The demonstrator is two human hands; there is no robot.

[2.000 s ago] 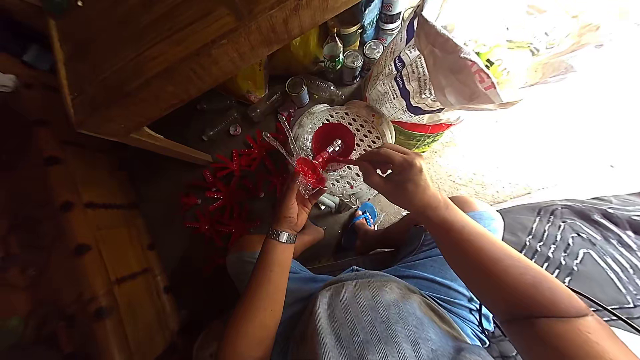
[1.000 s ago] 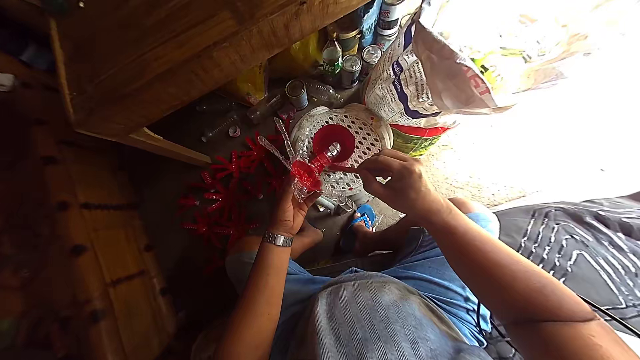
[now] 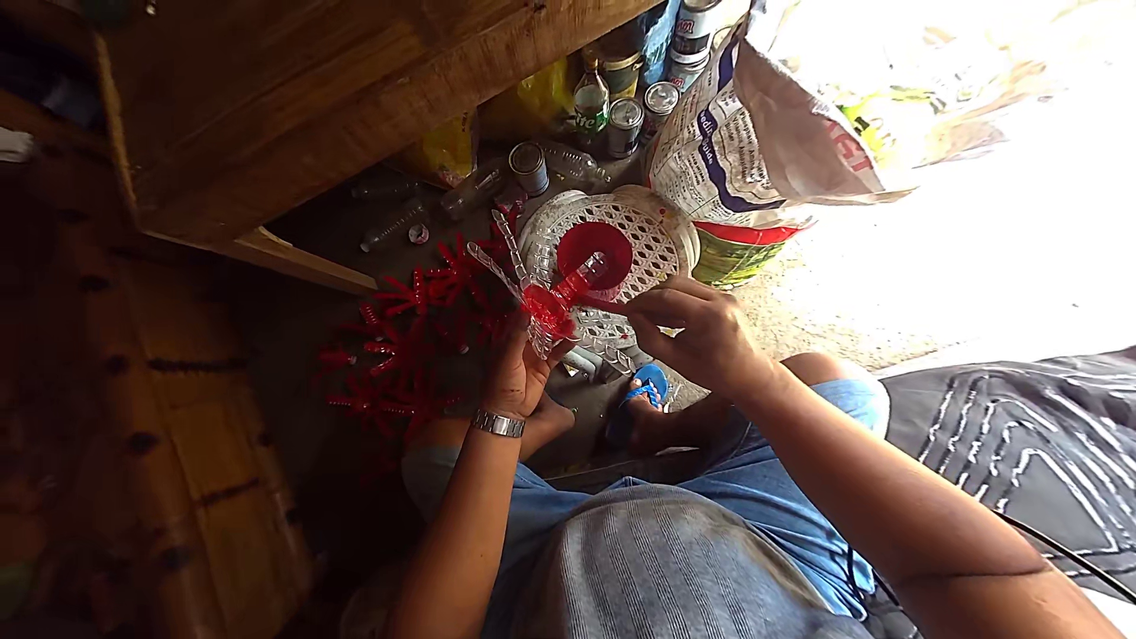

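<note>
My left hand holds a cut clear plastic bottle from below; its strips spread outward and its middle and neck are coated red. In my right hand is a thin red-tipped stick or brush, its tip at the base of the bottle's neck. Behind the bottle, a round red container rests on a white perforated plastic stool. Many red-painted cut bottle pieces lie in a heap on the floor to the left.
A wooden table stands at the upper left. Past the stool are metal cans, a green-labelled bottle and clear plastic bottles. A large printed sack stands right of the stool. A blue slipper is below it.
The cut bottle has tilted and turned slightly in my left hand, and red now covers more of its middle. My right hand stays close beside it with the stick.
</note>
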